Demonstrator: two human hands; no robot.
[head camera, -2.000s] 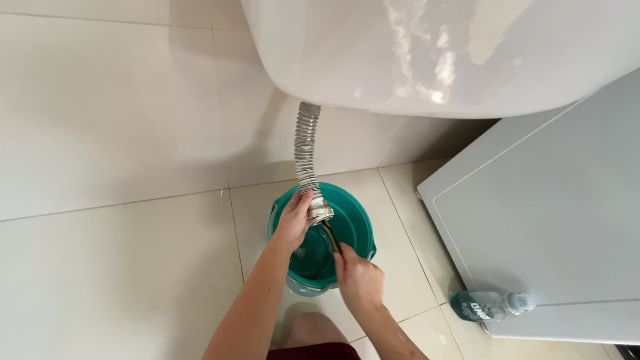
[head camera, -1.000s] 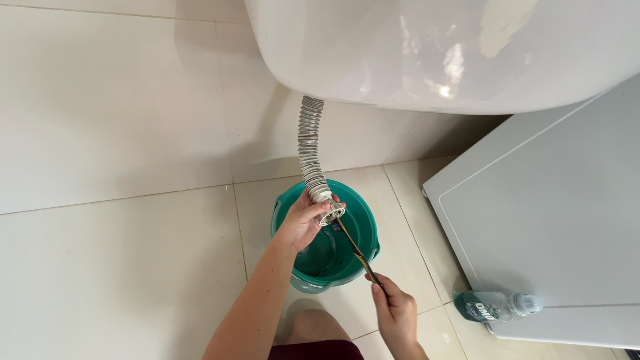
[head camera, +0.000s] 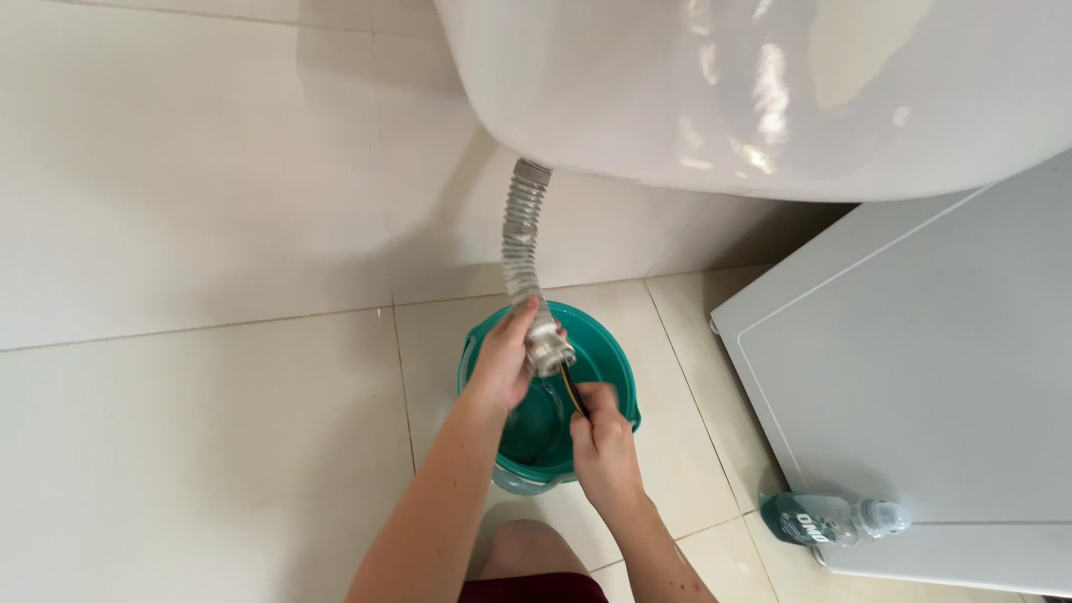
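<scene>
My left hand (head camera: 505, 356) grips the lower end of a grey corrugated drain hose (head camera: 521, 226) that comes down from under a white sink basin (head camera: 636, 100). The hose's pale end fitting (head camera: 550, 353) points down over a green plastic bucket (head camera: 615, 335). My right hand (head camera: 603, 435) is closed around a thin dark rod with a yellowish stripe (head camera: 572, 389); its upper end is at the mouth of the fitting. How far it reaches inside is hidden. Some water lies in the bucket, and a thin trickle seems to fall below the fitting.
A large light grey appliance or cabinet (head camera: 904, 368) stands at the right. By its lower corner is an OMO bottle (head camera: 825, 519) with green liquid. Pale tiles cover the floor (head camera: 209, 435) and the wall (head camera: 193, 167). My knee (head camera: 536, 548) is just below the bucket.
My right hand has moved up from the lower right to near the fitting, and far less of the rod shows than a second ago. My left hand still holds the hose end.
</scene>
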